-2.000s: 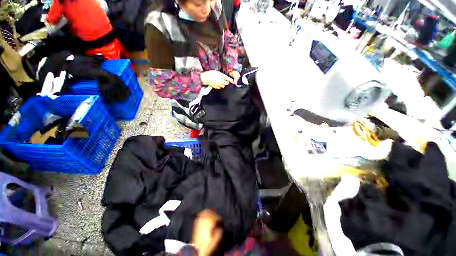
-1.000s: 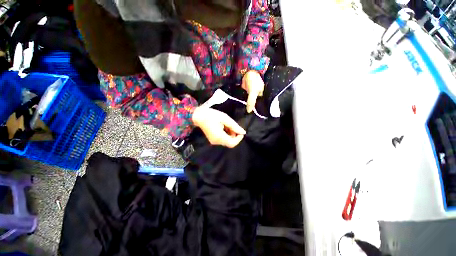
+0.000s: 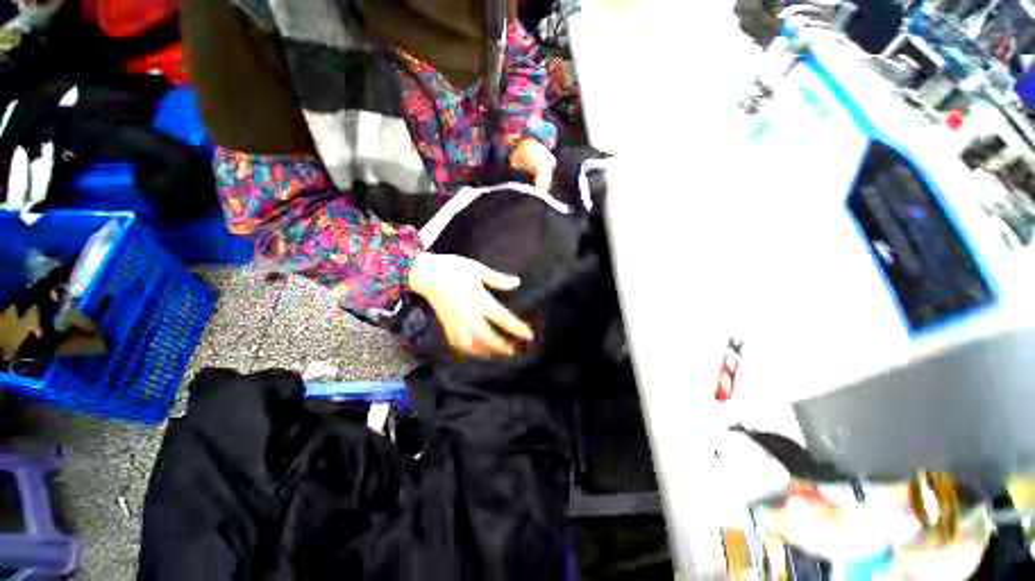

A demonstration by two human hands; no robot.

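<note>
Neither of my hands is in view. A black garment piece (image 3: 528,244) with a white band along its upper edge lies across another person's lap. That person, in floral sleeves (image 3: 324,244), has one hand (image 3: 465,301) spread flat on the cloth and the other (image 3: 533,161) at its upper edge. More black cloth (image 3: 261,477) is heaped and hangs down at the lower left and centre.
A white machine table (image 3: 658,272) runs down the right, with red-handled snips (image 3: 728,372) on it. A blue-striped machine (image 3: 834,85) with a dark panel (image 3: 917,238) and a grey box (image 3: 931,403) stand beyond. Blue crates (image 3: 170,323) and a purple stool (image 3: 34,511) are left.
The blurred hand seen at the bottom two seconds ago is gone. The view has shifted. The other person's nearer hand has opened from a pinch and lies flat on the black cloth.
</note>
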